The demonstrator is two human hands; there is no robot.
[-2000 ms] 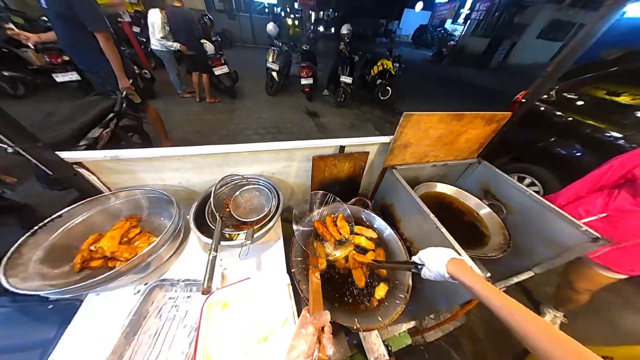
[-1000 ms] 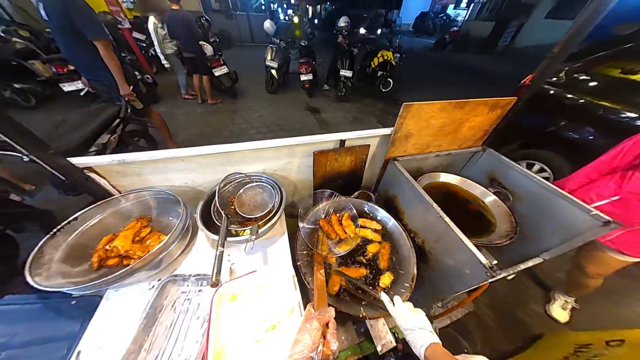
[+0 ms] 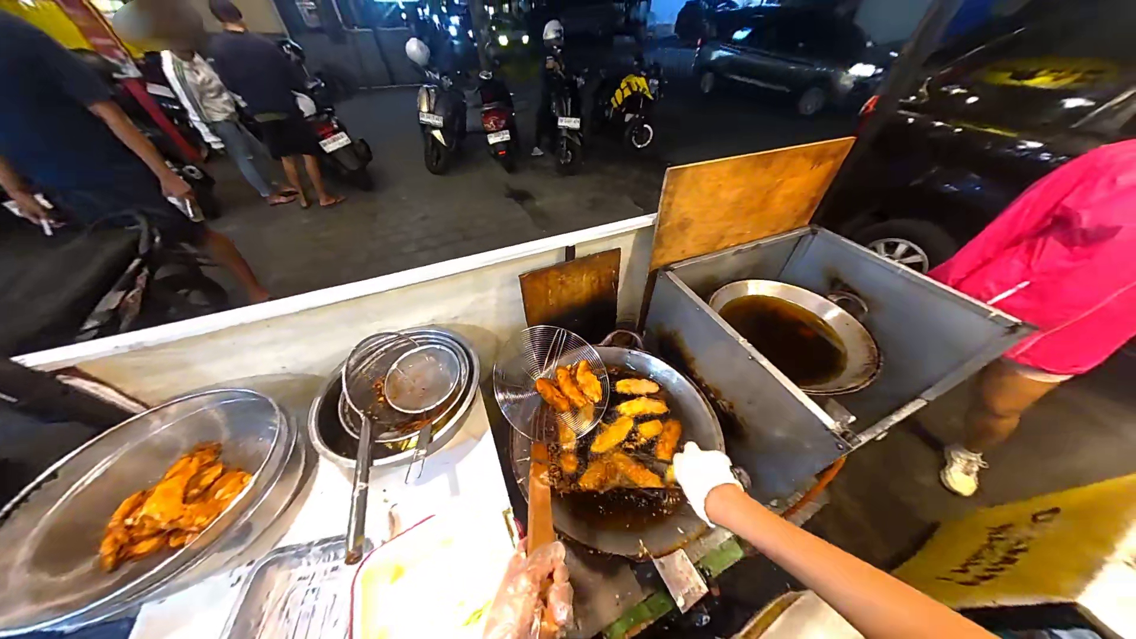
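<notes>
My left hand (image 3: 531, 586), in a clear plastic glove, grips the wooden handle of a wire skimmer (image 3: 515, 390). A few browned fried pieces (image 3: 570, 385) lie in the skimmer's basket, over the left side of a wide wok (image 3: 701, 408). More golden and brown pieces (image 3: 641, 406) sit in the wok's dark, bubbling oil. At the wok's right front edge is my right hand (image 3: 703, 479), in a white glove, its fingers curled; the dark tongs it holds are barely distinguishable against the oil. Left of the wok, strainers (image 3: 424, 380) rest on a metal bowl (image 3: 472, 417).
A large metal bowl (image 3: 257, 399) of orange-brown food (image 3: 173, 506) stands far left. A metal tray (image 3: 293, 590) lies in front. A second wok (image 3: 874, 359) of oil sits in a metal compartment (image 3: 754, 355) at right. A person in pink (image 3: 1056, 257) stands beside it; others stand beyond the stall.
My right hand has moved from beyond the wok's right rim, first down to its front edge, then slightly up. The skimmer stays over the wok's left side, with pieces in it throughout.
</notes>
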